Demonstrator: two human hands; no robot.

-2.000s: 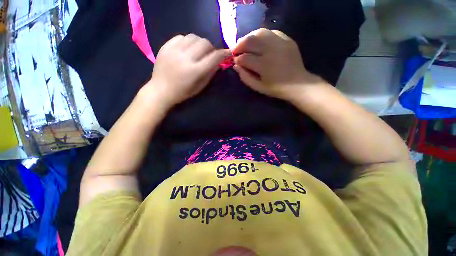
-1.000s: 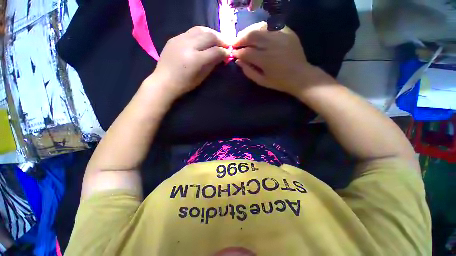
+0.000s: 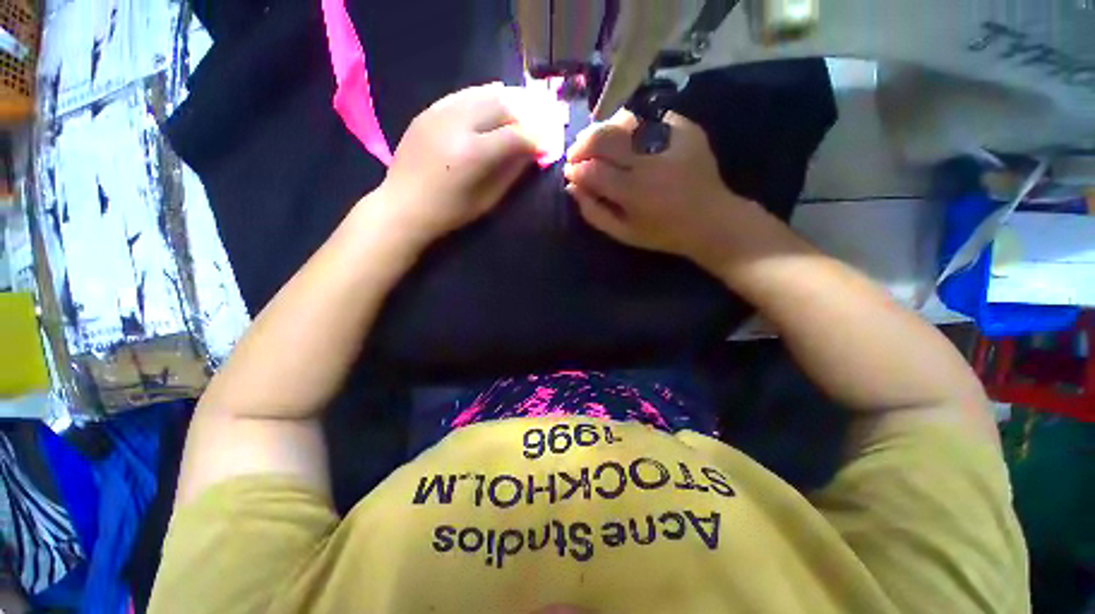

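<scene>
The black garment panel [image 3: 480,294] covers the table and hangs over the lap. The bright pink strip [image 3: 349,84] lies on it at the upper left and runs under my left hand. My left hand [image 3: 468,156] pinches the strip near the needle area, where the lamp glare whitens it. My right hand [image 3: 642,180] has its fingertips on the black cloth just right of the seam, partly behind a dark machine part. The sewing machine [image 3: 889,48] stands above both hands, its presser foot [image 3: 574,90] just beyond the fingertips.
A worn white-patched board [image 3: 120,216] stands at the left, with a yellow box [image 3: 17,344] and an orange basket [image 3: 15,60] beside it. Blue cloth [image 3: 108,468] is heaped at lower left. Blue [image 3: 967,258] and red [image 3: 1039,381] containers are at the right.
The view has shifted, so more of the machine head and presser foot shows at the top. My hands stay close together at the seam; the right fingers have moved slightly apart from the left.
</scene>
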